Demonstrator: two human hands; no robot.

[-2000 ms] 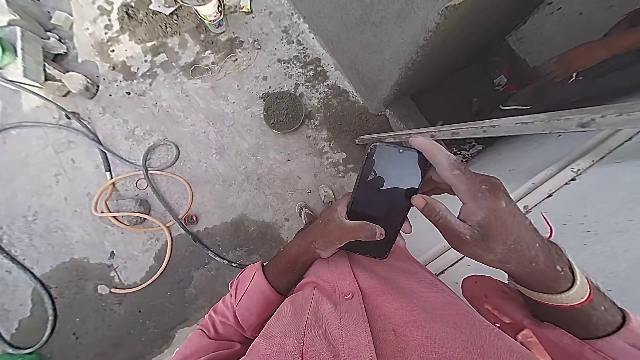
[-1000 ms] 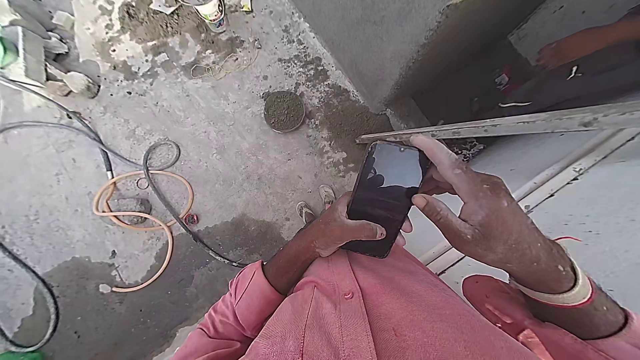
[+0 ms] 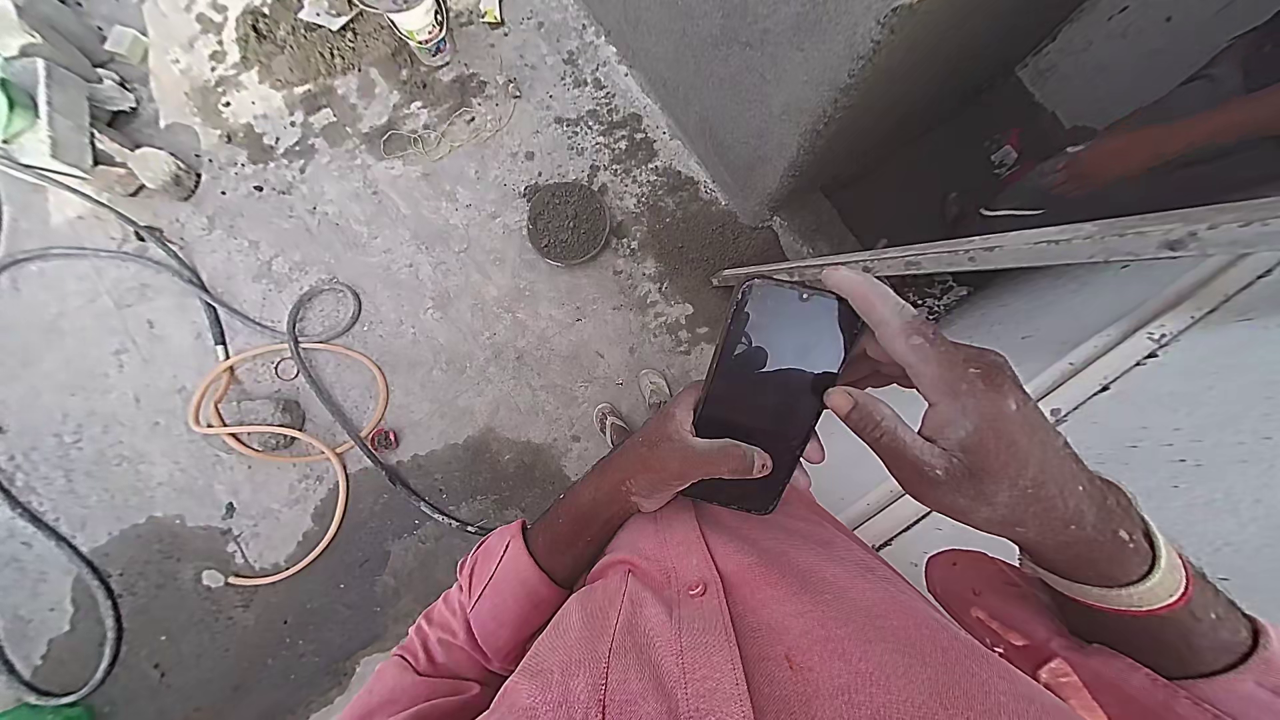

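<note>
A black smartphone (image 3: pixel 765 400) with a dark, reflecting screen lies tilted in front of my pink shirt. My left hand (image 3: pixel 690 455) is wrapped around its lower left part, the thumb across the screen's lower edge and fingertips showing at the right side. My right hand (image 3: pixel 930 400) is at the phone's right side, its index finger along the upper right corner and its thumb at the right edge; the other fingers are partly hidden behind the phone. A pale band with a red edge circles my right wrist.
A pan of wet mortar (image 3: pixel 568 222) sits on the concrete floor. An orange hose (image 3: pixel 345 490) and a dark hose (image 3: pixel 330 400) loop at left, near rubble (image 3: pixel 160 172). A metal frame (image 3: pixel 1060 245) runs beside me; beyond it shows another person's arm (image 3: pixel 1180 140).
Beyond the metal frame, the other person's hand and arm have shifted. My two hands and the phone have stayed in nearly the same position.
</note>
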